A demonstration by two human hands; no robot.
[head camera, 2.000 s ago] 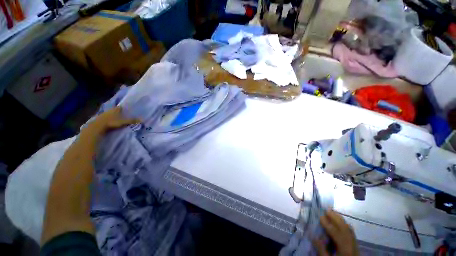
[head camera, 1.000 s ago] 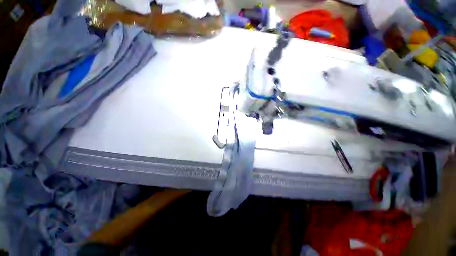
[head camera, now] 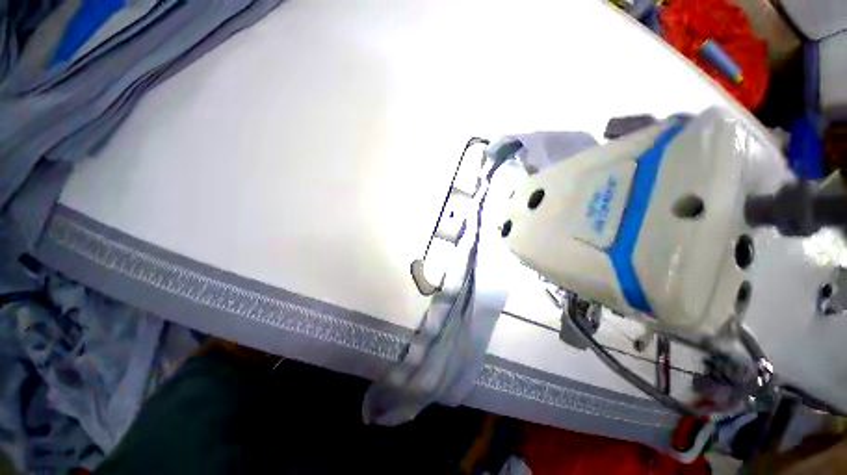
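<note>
A grey-blue garment piece (head camera: 446, 348) runs from beneath the sewing machine head (head camera: 641, 218) towards me and hangs over the table's front edge. More of its cloth shows behind the needle area. The needle itself is hidden in glare and by the head. A thin dark slide plate outline (head camera: 450, 223) lies left of the piece. A dark green sleeve shows at the lower left, but my left hand is not visible. My right hand is not recognisable; a blurred brown patch at the lower right corner is unclear.
Layered grey-blue cut pieces (head camera: 121, 70) lie at the table's left, with crumpled cloth (head camera: 74, 371) below the edge. A ruled tape strip (head camera: 232, 292) follows the front edge. A red bag (head camera: 594, 450) is below right; red material (head camera: 715, 46) lies behind.
The view has moved closer to the machine head. My right hand has left the garment piece, whose end now hangs free. My left hand has left the cloth pile at left.
</note>
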